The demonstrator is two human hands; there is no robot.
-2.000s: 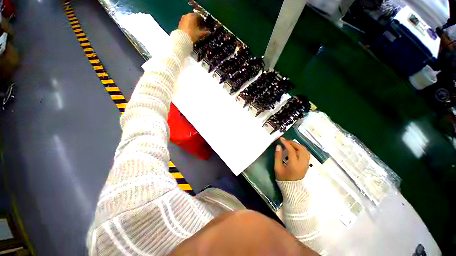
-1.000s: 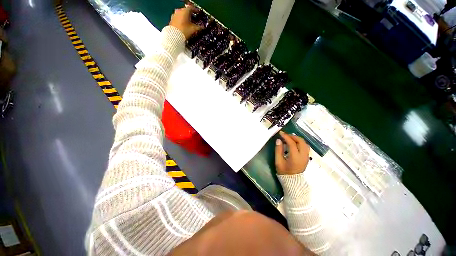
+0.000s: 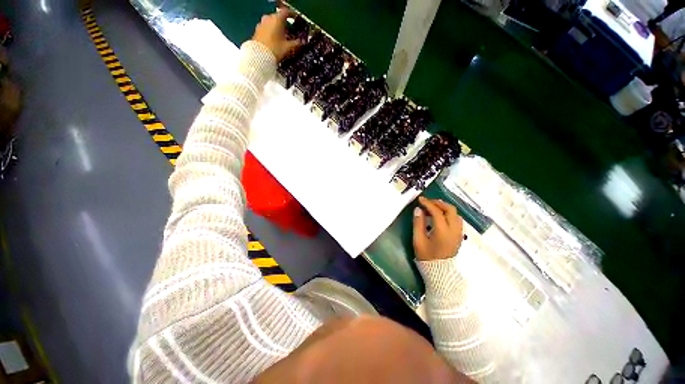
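Observation:
Stacked modules (image 3: 390,129) stand in dense, dark, ridged rows along the far edge of a white board (image 3: 323,187). My left hand (image 3: 275,35) is stretched to the far left end of the rows, its fingers at the end modules; whether it grips one cannot be told. My right hand (image 3: 439,228) rests near the board's right corner, over the green mat, with thumb and fingers curled; the space between its fingertips is too small to make out.
Clear film packs of sheets (image 3: 518,214) and a pale sheet (image 3: 505,276) lie right of my right hand. Several modules (image 3: 636,358) lie at the bottom right. A pale post (image 3: 411,46) stands behind the rows. A red object (image 3: 272,196) is beside the bench, above the floor tape (image 3: 160,135).
Over the two seconds, the view has shifted slightly and my left hand has moved a little toward the left end of the rows. My right hand has stayed by the board's corner.

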